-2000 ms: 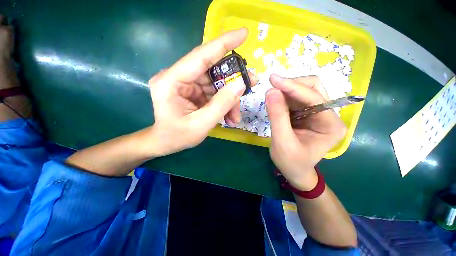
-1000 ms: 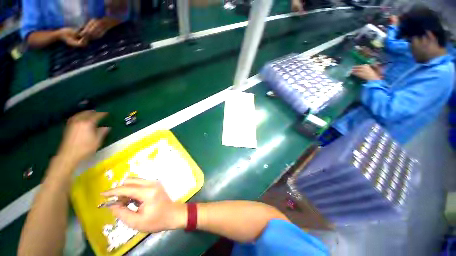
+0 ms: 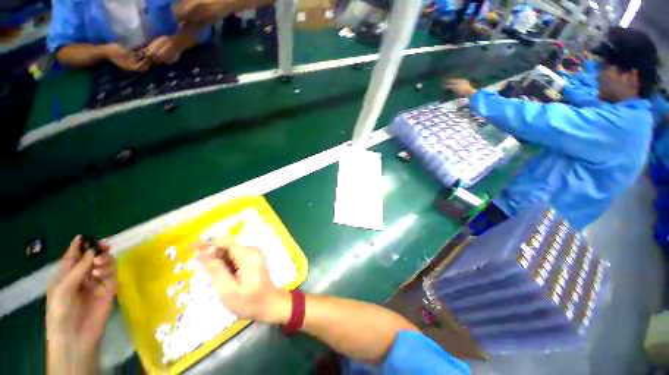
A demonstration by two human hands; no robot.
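Note:
My left hand (image 3: 79, 307) holds a small black electronic unit (image 3: 89, 245) in its fingertips, just left of the yellow tray (image 3: 136, 307). The fingers hide part of the unit. My right hand (image 3: 246, 282) is over the tray, blurred, with a dark thin piece that looks like the tweezers (image 3: 229, 261) between fingers and palm. Many small white pieces (image 3: 194, 326) lie loose in the tray. A dark red band is on my right wrist.
Black units (image 3: 123, 155) lie singly on the green belt. A white sheet (image 3: 359, 189) lies right of the tray. Translucent blister trays (image 3: 447, 143) and a taller stack (image 3: 513, 293) stand at right. A worker (image 3: 579, 139) sits beyond; another works across the line.
My left hand has come back from the belt to the tray's left side and now holds a black unit; one unit is gone from the belt. The right-hand worker's arm has stretched out.

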